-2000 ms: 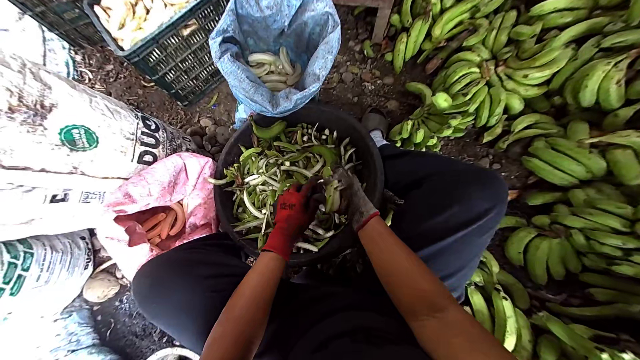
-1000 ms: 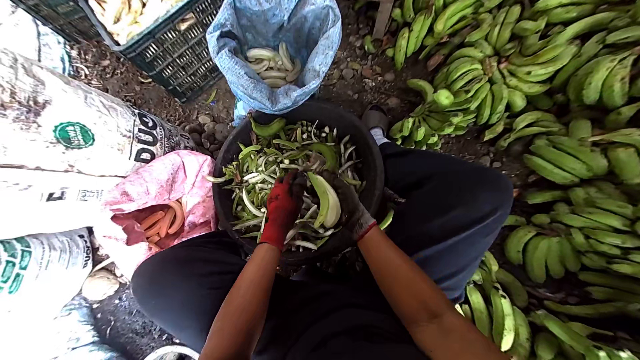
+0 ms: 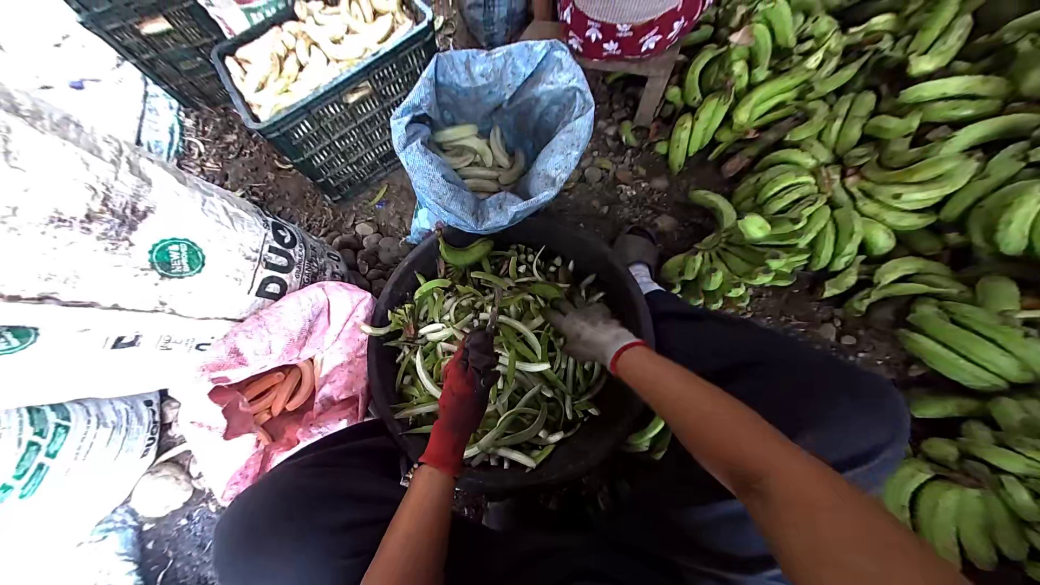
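Observation:
My left hand (image 3: 467,390), in a red glove with dark fingers, is closed around what looks like a small knife (image 3: 495,307), its thin blade pointing up over the peels. My right hand (image 3: 589,331), in a greyish glove with a red cuff, reaches into the green and white peels (image 3: 520,410) at the right of a black tub (image 3: 638,296); its fingertips are partly hidden, and whether they grip anything cannot be told. A green banana or plantain (image 3: 465,253) lies at the tub's far edge. Beyond the tub, an open blue sack (image 3: 508,81) holds several peeled fruits (image 3: 479,154).
Green banana or plantain bunches (image 3: 918,187) cover the ground at right. A pink sack (image 3: 329,325) with orange-toned fruit stands left of the tub, beside white printed sacks (image 3: 106,203). A green crate (image 3: 341,122) of peeled fruit stands behind, near a wooden stool (image 3: 654,81).
One second ago a pale, partly peeled fruit was between my hands; now neither visibly holds it. My right hand has moved up and away from my left, into the peels.

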